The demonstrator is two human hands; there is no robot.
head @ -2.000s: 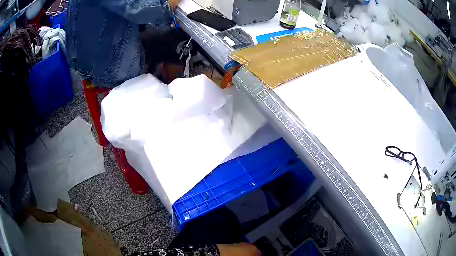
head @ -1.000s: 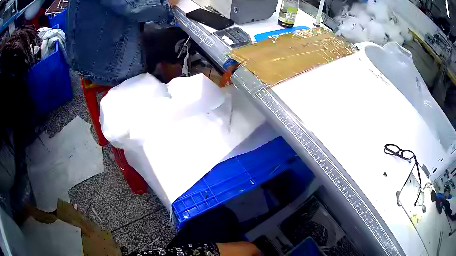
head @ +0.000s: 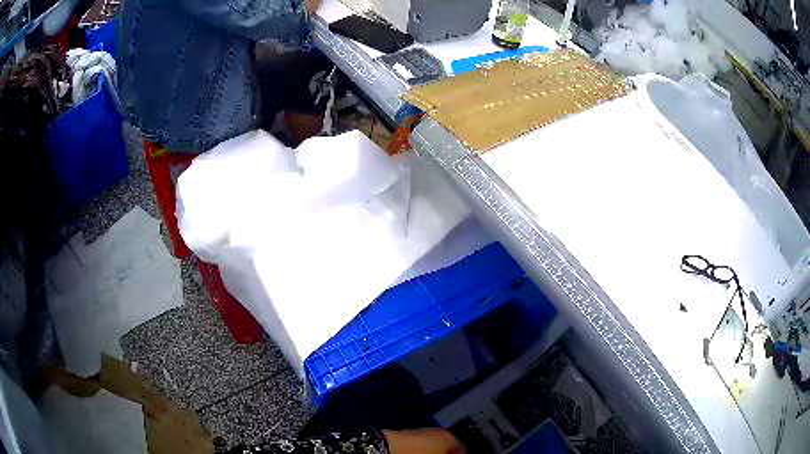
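My left hand (head: pixel 424 442) is at the bottom edge, coming out of a dark patterned sleeve. Only its back and wrist show; its fingers are cut off or lost in shadow, so its grip cannot be told. My right hand is not in view. Near it, a blue crate (head: pixel 426 310) stands tilted under the table edge. A large white sheet (head: pixel 311 239) is draped over the crate's far side and a red stool. Dark-framed eyeglasses (head: pixel 708 269) lie on the white table (head: pixel 604 191) beside the machine bed parts at the right.
A tan cardboard sheet (head: pixel 520 96), a black phone (head: pixel 371 34) and a glass jar (head: pixel 510 25) are on the table's far end. A person in a denim jacket (head: pixel 191 71) sits at upper left. Paper pieces (head: pixel 111 284) lie on the speckled floor. A blue bin (head: pixel 87 142) holds cloth.
A paler patch now shows among the dark things under the table, right of the crate. My left hand stays in nearly the same place.
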